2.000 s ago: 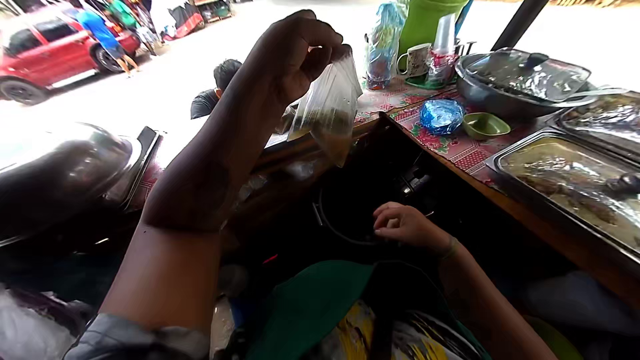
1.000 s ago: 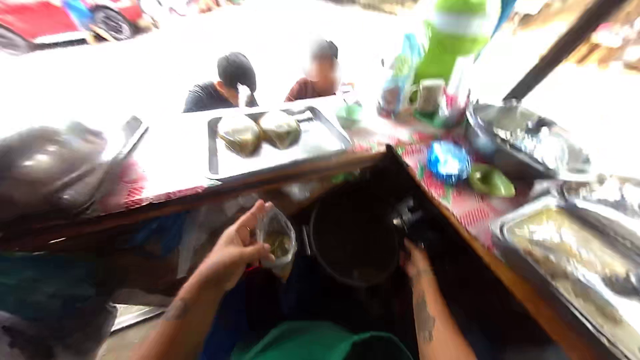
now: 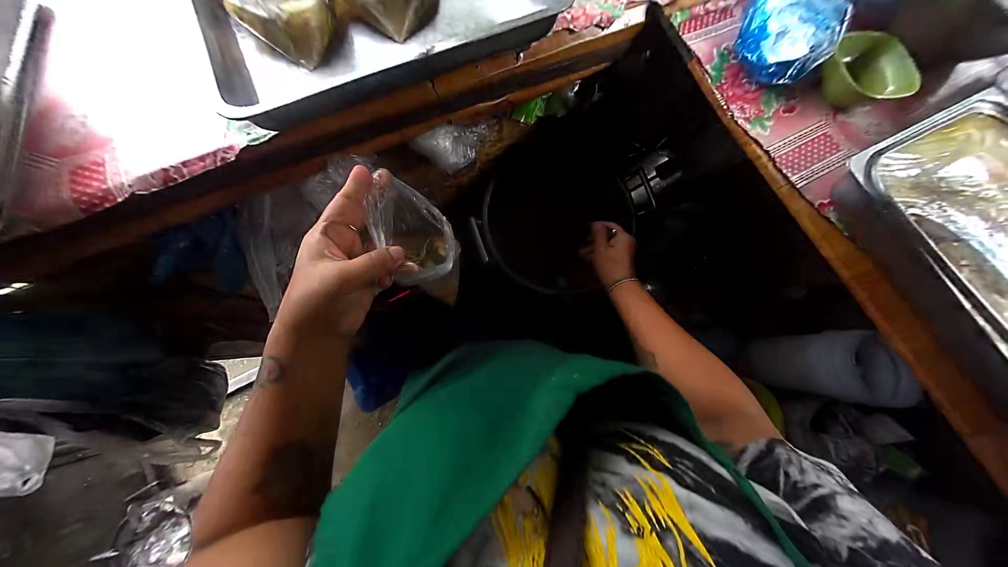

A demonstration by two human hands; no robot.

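My left hand [image 3: 346,252] grips the rim of a clear plastic bag [image 3: 417,228], which stands open beside the pot with some brownish food in its bottom. My right hand [image 3: 611,252] reaches over the dark interior of a large pot [image 3: 543,205] below the counter. Its fingers are curled together, perhaps on a thin handle, but the dark hides what they hold. A side handle of the pot [image 3: 479,239] shows between the bag and the rim.
A metal tray [image 3: 378,75] with filled plastic bags [image 3: 287,27] sits on the counter at upper left. At right are a blue plastic bundle [image 3: 790,39], a green bowl [image 3: 870,69] and a steel food tray [image 3: 858,169]. Wooden counter edges [image 3: 850,268] flank the pot.
My left hand, raised high with the bag two seconds ago, is now low beside the pot. My right hand has stayed around the pot. The view has tipped downward.
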